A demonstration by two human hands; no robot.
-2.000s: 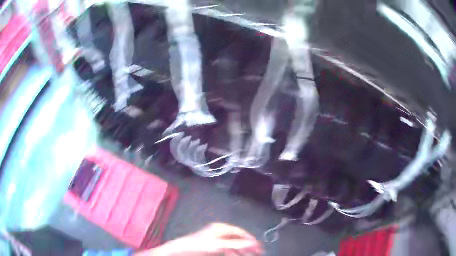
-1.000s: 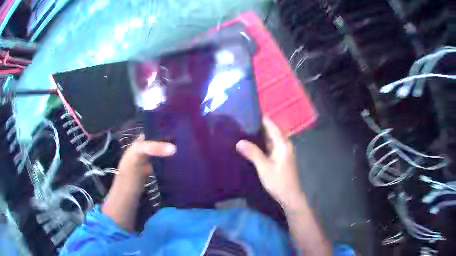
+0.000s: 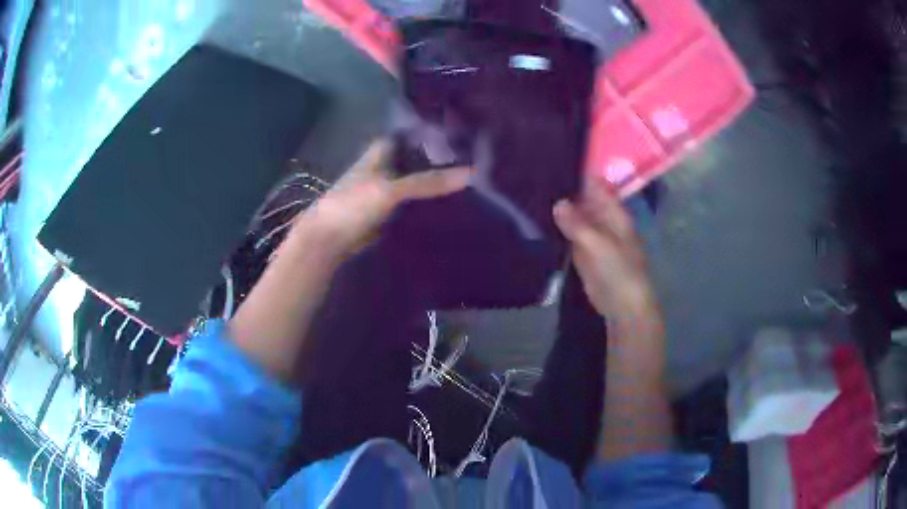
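A dark glossy tablet is upright in the middle of the view, between my hands, in front of a pink compartment tray. My left hand grips its left side, with the thumb lying across its face. My right hand holds its right edge. A pale reflection or strip shows on the tablet face. The tablet's lower part merges with dark clothing and its outline there is blurred. Behind its top, another glossy dark piece shows at the tray.
A large matte black sheet lies at the left, with white cables hanging at its lower edge. A white box and a red container are at the lower right. More loose cables show below the tablet.
Both hands and the tablet have moved up in view, towards the pink tray. The view has shifted, so the black sheet shows larger and the white box and red container are now visible.
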